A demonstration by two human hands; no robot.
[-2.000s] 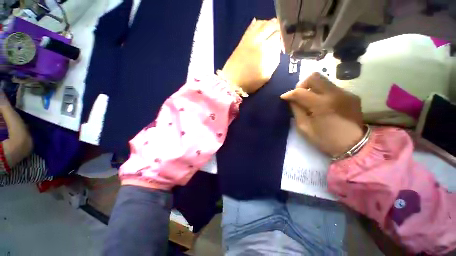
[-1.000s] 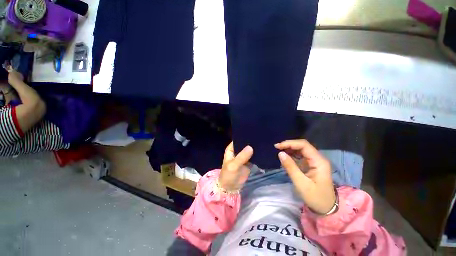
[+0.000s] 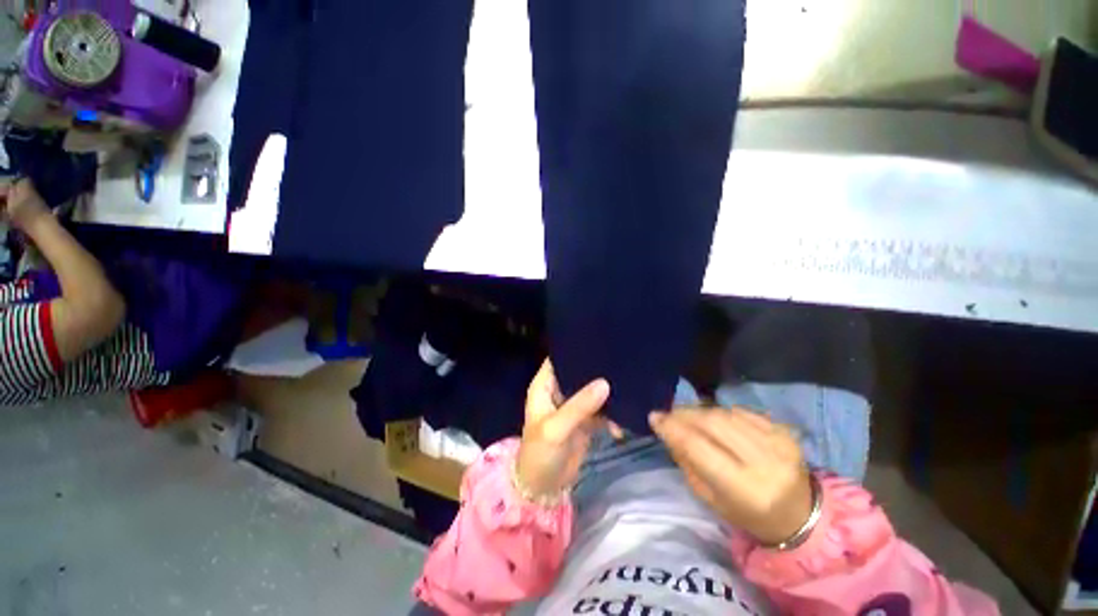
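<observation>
A long dark navy cut panel (image 3: pixel 632 181) lies over the white table and hangs over its front edge towards my lap. My left hand (image 3: pixel 558 431) holds the lower left corner of the panel between thumb and fingers. My right hand (image 3: pixel 741 467) is at the lower right corner, fingers bunched together with the fingertips by the fabric edge; whether it grips the fabric is hard to tell. The needle and machine head are out of the picture.
Waiting navy panels (image 3: pixel 373 132) lie on the table at left. A navy heap (image 3: pixel 452 373) sits below the table edge. A magenta scrap (image 3: pixel 997 54) and a dark rectangle (image 3: pixel 1072 106) are at right. A person's arm (image 3: pixel 72 271) and purple machine (image 3: pixel 108 66) are at far left.
Both hands came down from the machine to the panel's lower end as the view tilted down. Since one second ago, my right hand's fingers have closed together and sit slightly lower.
</observation>
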